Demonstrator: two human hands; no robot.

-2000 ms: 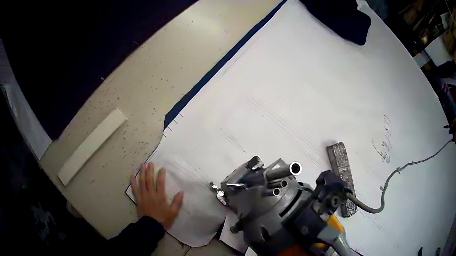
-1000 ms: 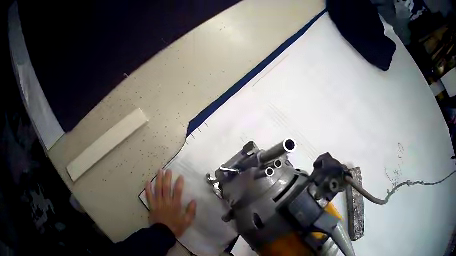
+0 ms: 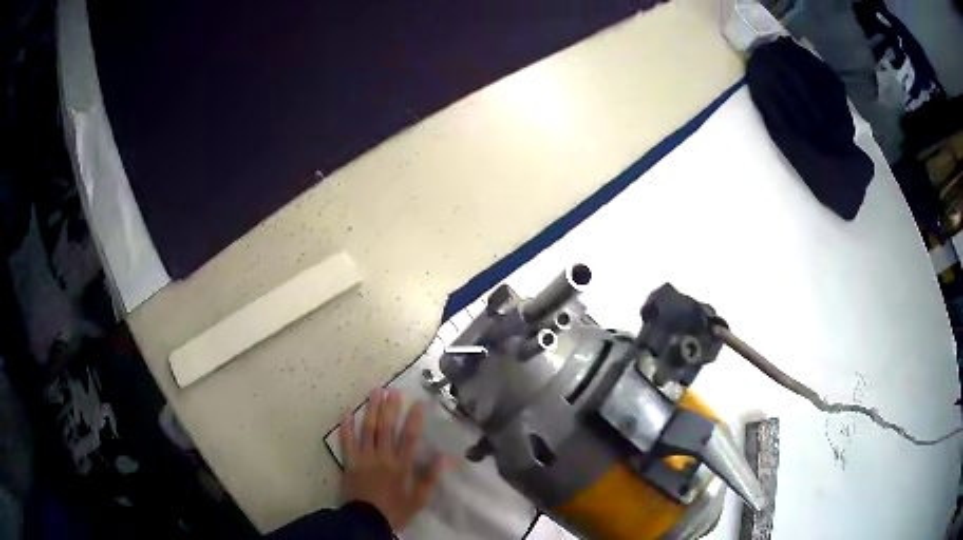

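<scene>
The grey cutting machine with an orange band stands at lower centre on the white paper marker. The navy fabric lay's edge shows as a blue strip along the paper's upper left side. My left hand lies flat, fingers a little apart, on the paper near its lower left corner, just left of the machine. It grips nothing. The knife and base plate are hidden under the motor body. My right hand is not in view.
A pale flat strip lies on the cream table. Dark fabric spreads at upper left. A mottled weight bar is right of the machine. A dark cloth bundle lies on the paper's far edge. The power cord runs right.
The view has shifted, so table and paper sit further right and lower. The machine has moved along the paper towards the exposed blue edge. My left hand stays flat at the paper's corner.
</scene>
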